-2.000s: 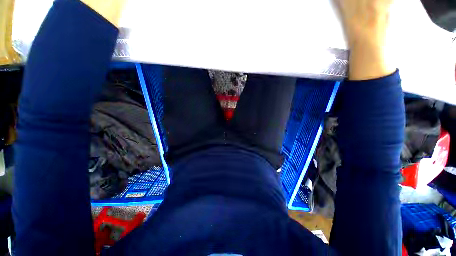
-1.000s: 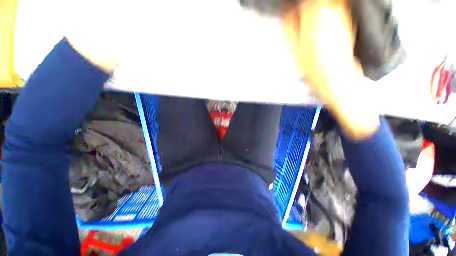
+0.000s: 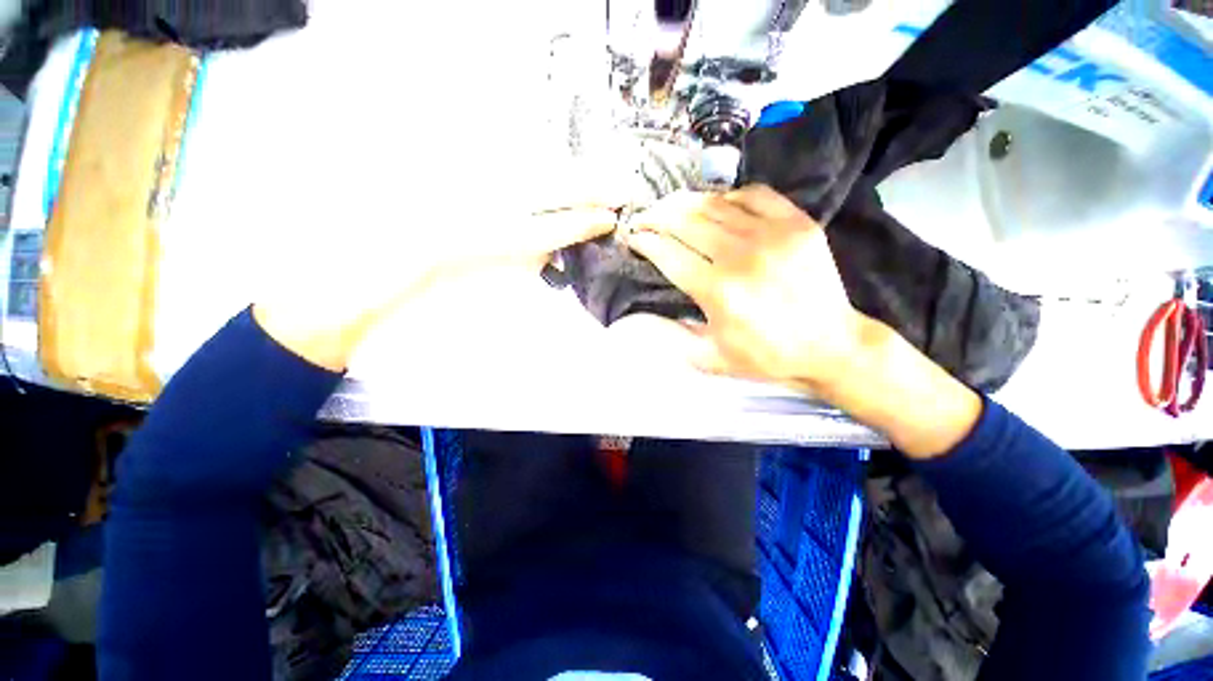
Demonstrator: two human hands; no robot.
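Note:
A dark grey garment piece (image 3: 931,286) lies on the white table below the sewing machine head, spreading right under and behind my right hand. My right hand (image 3: 758,273) grips its left part, fingertips near the metal needle area (image 3: 665,100). My left hand (image 3: 492,260) is overexposed against the table; its fingertips meet my right fingertips at the cloth edge, pinching it. A smooth black strip (image 3: 1004,47) slants down from the upper right to the cloth.
A tan board (image 3: 113,213) lies at the left of the table. Red-handled scissors (image 3: 1172,355) lie at the right edge. A dark bundle (image 3: 200,19) is at the upper left. Blue crates (image 3: 809,545) with dark pieces stand beside my legs.
The view has shifted up to show the machine. My right hand has brought the dark cloth to the needle area, and my left hand has come in to meet it.

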